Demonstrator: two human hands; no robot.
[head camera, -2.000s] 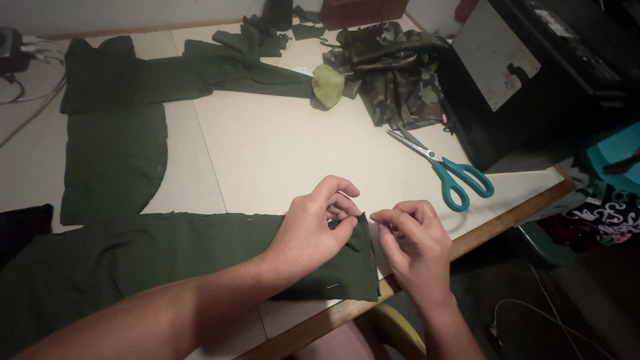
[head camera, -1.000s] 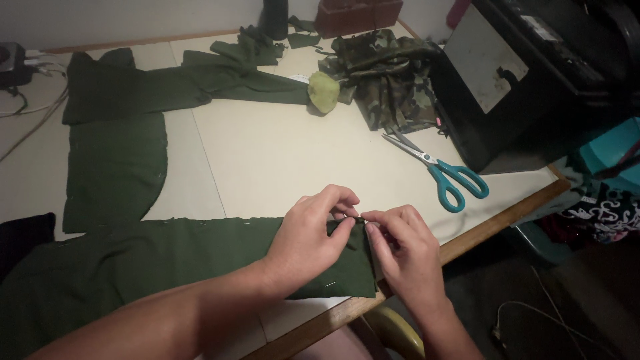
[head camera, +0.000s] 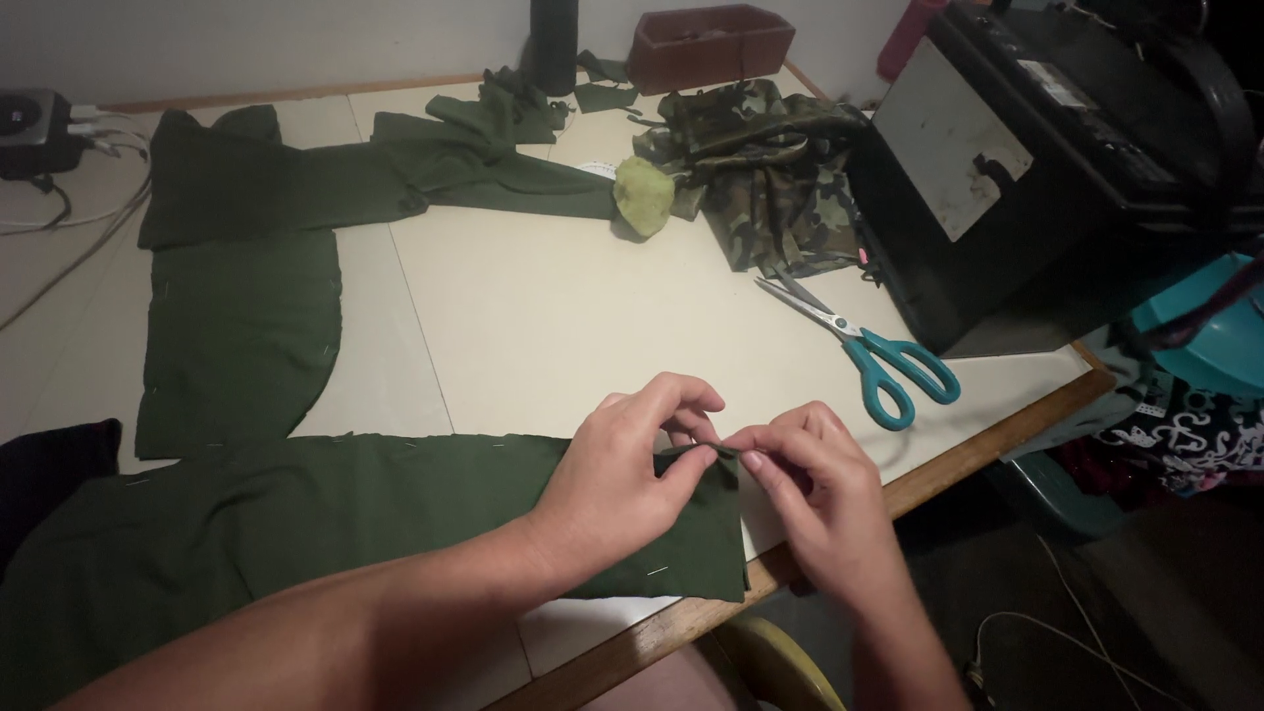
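Note:
A long piece of dark green fabric (head camera: 395, 513) lies along the near side of the table, with several pins along its upper edge and one near its lower right. My left hand (head camera: 642, 464) pinches the fabric's upper right corner between thumb and fingers. Close against it, my right hand (head camera: 820, 474) grips the tip of the same corner with thumb and forefinger; whether a pin is between the fingertips cannot be told. Teal-handled scissors (head camera: 859, 346) lie partly spread beyond my right hand. Another pinned green piece (head camera: 237, 336) rests at the left.
A yellow-green pincushion-like lump (head camera: 645, 196) sits beside crumpled camouflage fabric (head camera: 780, 168). A large black battery-like box (head camera: 1037, 197) stands at the right. Behind are a reddish-brown tray (head camera: 711, 44) and more green cloth (head camera: 474, 158). The wooden table edge (head camera: 928, 474) runs diagonally near my right hand.
My two hands have come closer together at the fabric corner since the earliest frame. The scissors and the other cloths have stayed in place.

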